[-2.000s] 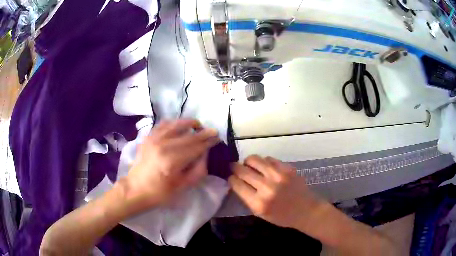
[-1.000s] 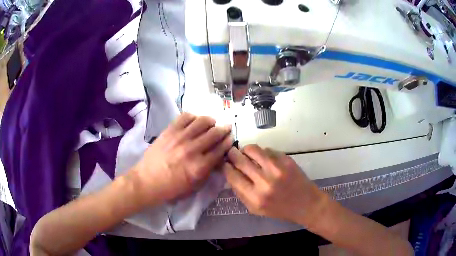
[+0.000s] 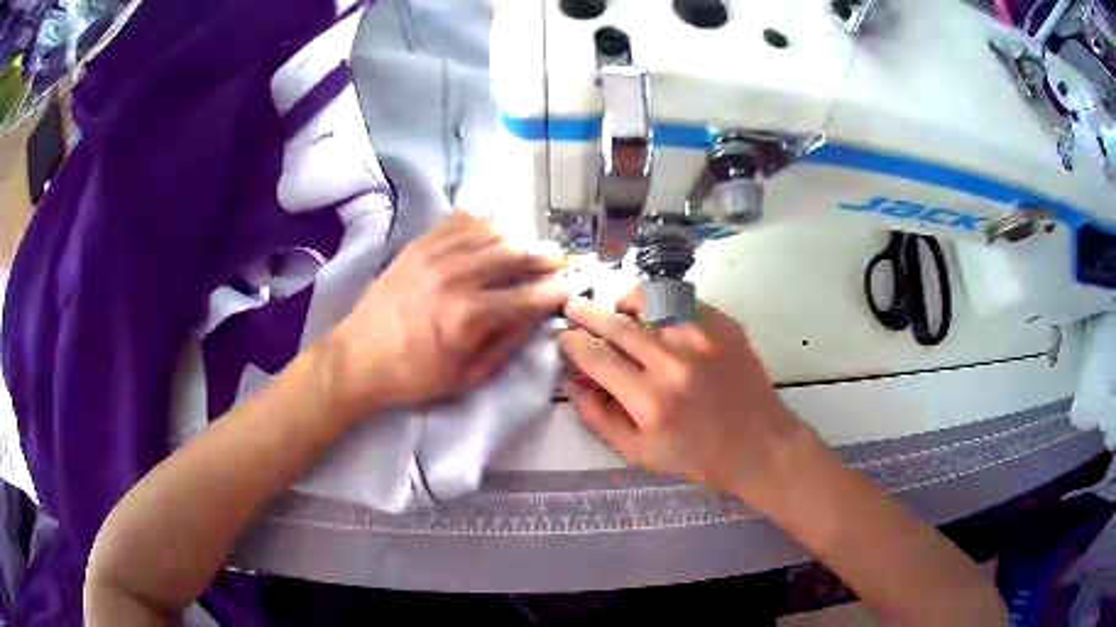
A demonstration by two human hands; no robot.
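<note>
The garment panel (image 3: 459, 447), pale grey-lilac side up, lies under my hands at the front of the sewing machine (image 3: 783, 98). My left hand (image 3: 459, 312) lies flat on the cloth, fingertips just left of the presser foot and needle area (image 3: 575, 251). My right hand (image 3: 667, 386) has its fingertips at the cloth edge just below the needle area, touching or nearly touching the left fingertips. A small dark bit shows between the fingertips. The knurled dial (image 3: 668, 298) partly covers the right hand. The needle tip cannot be made out.
A deep purple cloth pile (image 3: 135, 245) fills the left side. Black-handled snips (image 3: 908, 288) lie on the bed at right. A measuring scale (image 3: 636, 505) runs along the front table edge (image 3: 367, 557). A dark control panel (image 3: 1095, 255) is at the far right.
Both hands have moved forward to the needle area, and the pale cloth has moved up with them. The dark purple piece seen earlier between the hands is now mostly hidden. The camera view has shifted.
</note>
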